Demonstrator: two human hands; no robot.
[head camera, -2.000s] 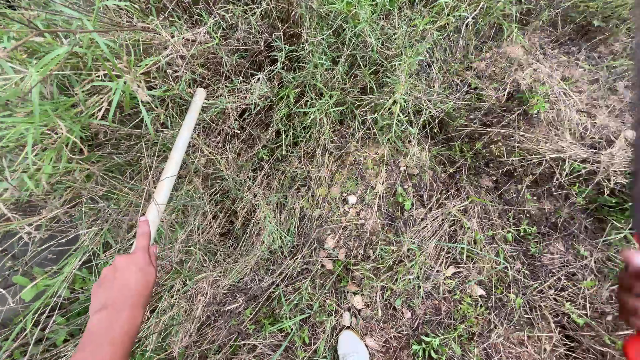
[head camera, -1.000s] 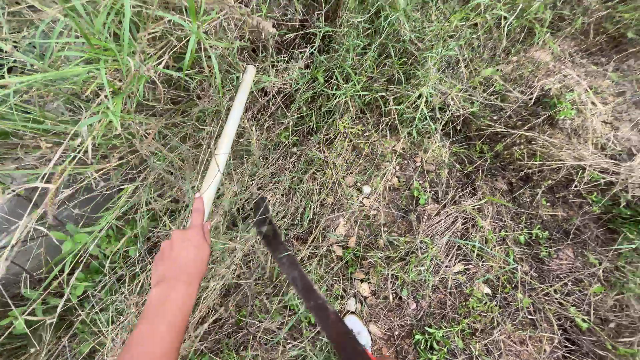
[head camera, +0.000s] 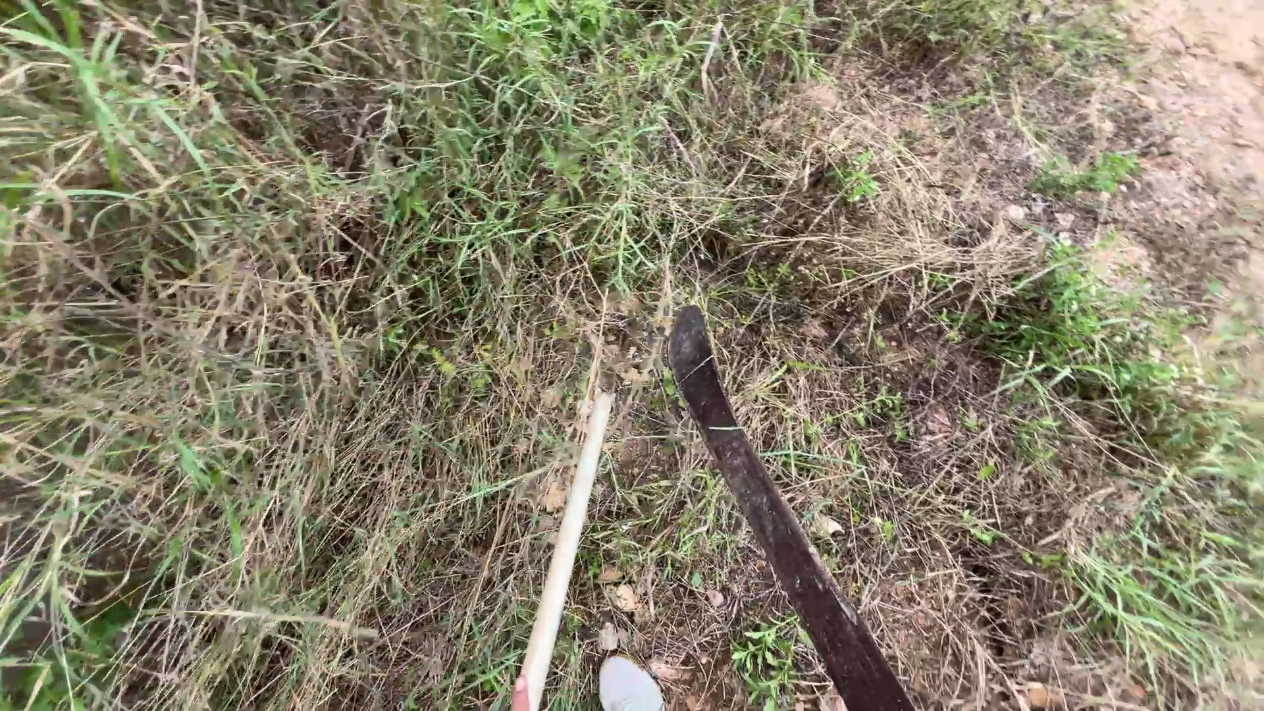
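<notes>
At the bottom edge, only a fingertip of my left hand (head camera: 520, 695) shows, against a pale, smooth stick (head camera: 568, 543) that points up and slightly right. The dark, worn blade of a machete (head camera: 775, 513) rises from the lower right, its rounded tip (head camera: 689, 331) above and to the right of the stick's end. Blade and stick are apart. A cut blade of grass lies across the metal. The machete's handle and my right hand are below the frame. Dry stems stand near the stick's end.
The toe of a white shoe (head camera: 629, 685) is at the bottom, beside small stones (head camera: 624, 597). Tall green and dry grass (head camera: 247, 247) covers the left and top. Matted straw (head camera: 918, 237) lies right of centre, and bare reddish soil (head camera: 1205, 118) is at the upper right.
The stick and my left hand have moved right and down in view. From the right edge, the machete has come in beside the stick, its blade now pointing further up. The view has shifted.
</notes>
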